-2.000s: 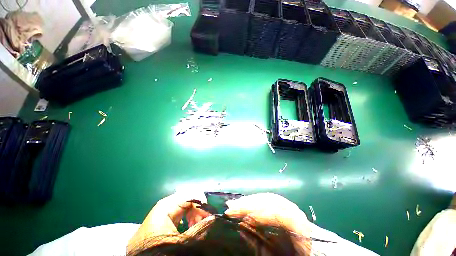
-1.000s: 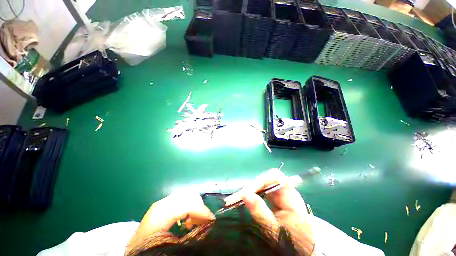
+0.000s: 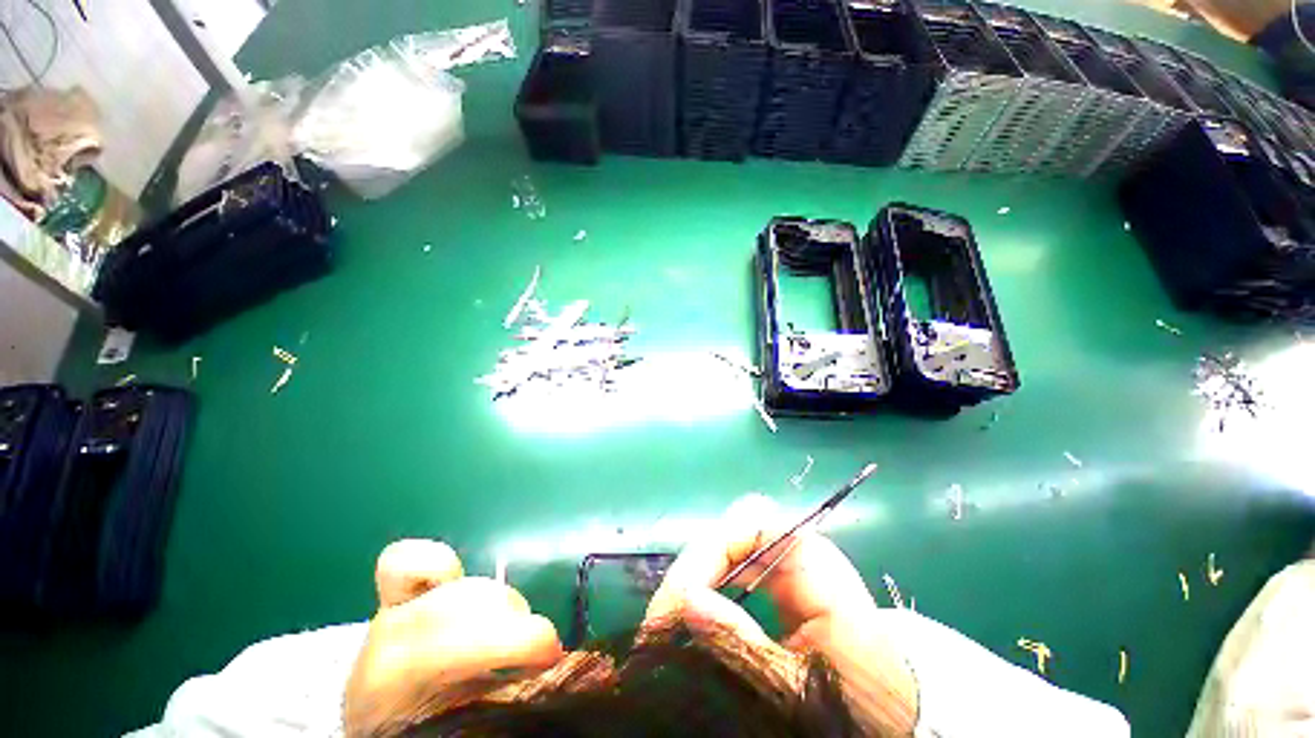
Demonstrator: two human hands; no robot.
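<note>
A black plastic frame (image 3: 589, 588) is held low at the bottom centre, its lower part hidden by hair and hands. My left hand (image 3: 454, 634) is at the frame's left side, fingers curled; a small pale strip (image 3: 501, 571) stands up beside its fingers. My right hand (image 3: 786, 591) holds slim dark tweezers (image 3: 811, 521), pointing up and right, and its fingers are at the frame's right side. A loose pile of pale strips (image 3: 563, 353) lies on the green bench beyond the hands.
Two black frame stacks (image 3: 770, 310) stand right of the pile. More stacks are at the left edge (image 3: 142, 498), the rear left (image 3: 217, 252) and along the back (image 3: 721, 87). Clear bags (image 3: 378, 123) lie rear left. Scraps dot the green bench (image 3: 361, 433). A person's sleeve (image 3: 1262, 663) shows lower right.
The tweezers have swung from lying across the frame to pointing up and right. My left hand has shifted left, its fingers raised from the frame's edge, with a pale strip now showing.
</note>
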